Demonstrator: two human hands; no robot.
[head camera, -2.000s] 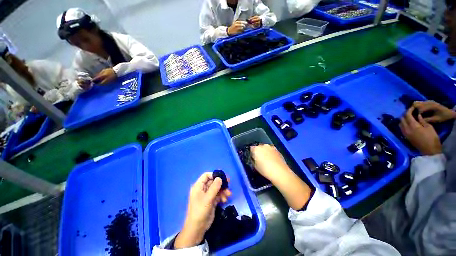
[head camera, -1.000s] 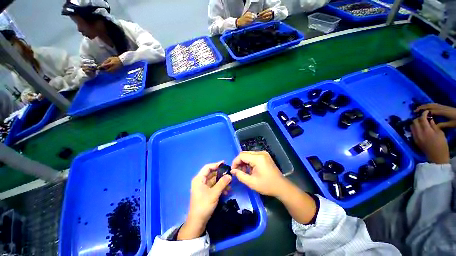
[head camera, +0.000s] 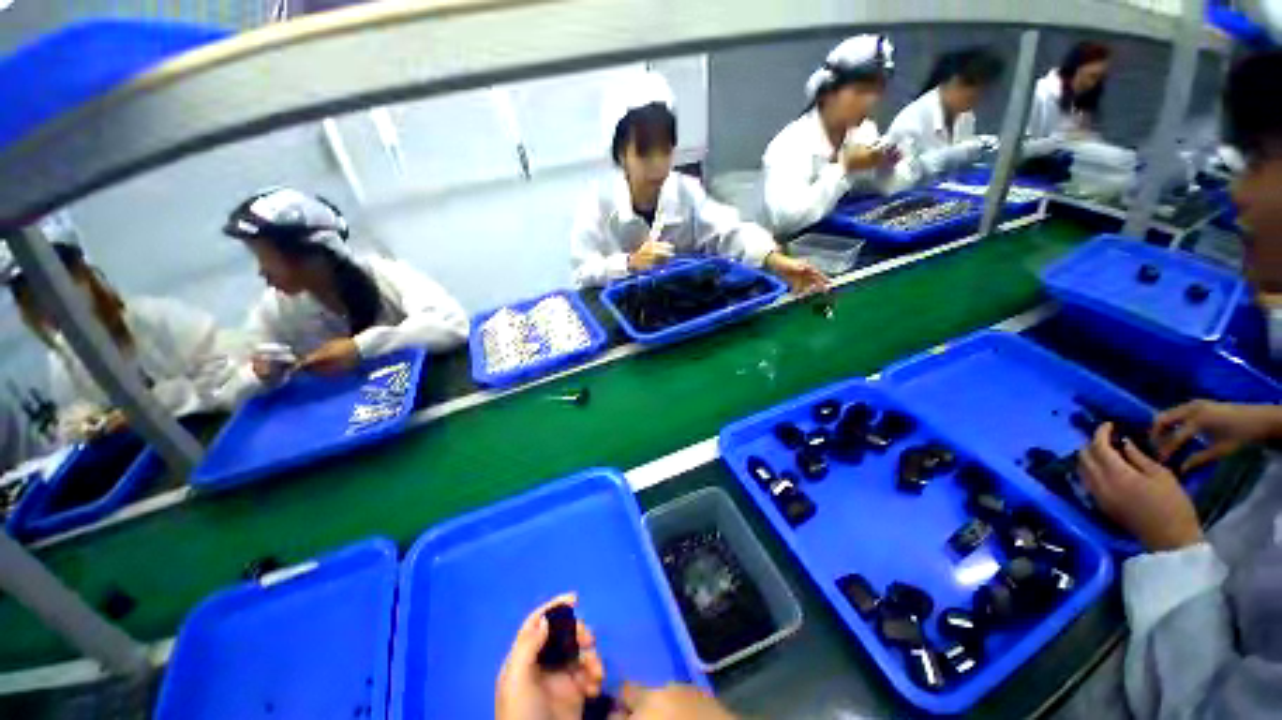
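Observation:
My left hand (head camera: 546, 672) holds a glossy black housing (head camera: 560, 637) upright in its fingers, over the near part of the middle blue parts tray (head camera: 513, 563). My right hand (head camera: 668, 702) is at the bottom edge, mostly cut off, close beside the left. A dark piece (head camera: 599, 705) shows between the hands; I cannot tell which hand holds it. The clear-grey small-parts box (head camera: 724, 584), with tiny dark parts, stands right of the middle tray.
A left blue tray (head camera: 281, 640) adjoins the middle one. The right-hand tray (head camera: 900, 528) holds black blocks. A person's hands (head camera: 1146, 478) work at far right. Beyond runs the green belt (head camera: 661, 408) with a stemmed part (head camera: 570, 398). People and trays line its far side.
The view has tilted up, so the trays and my hands sit lower. My right hand has moved down from the housing's top. A person across the belt now reaches an arm over it.

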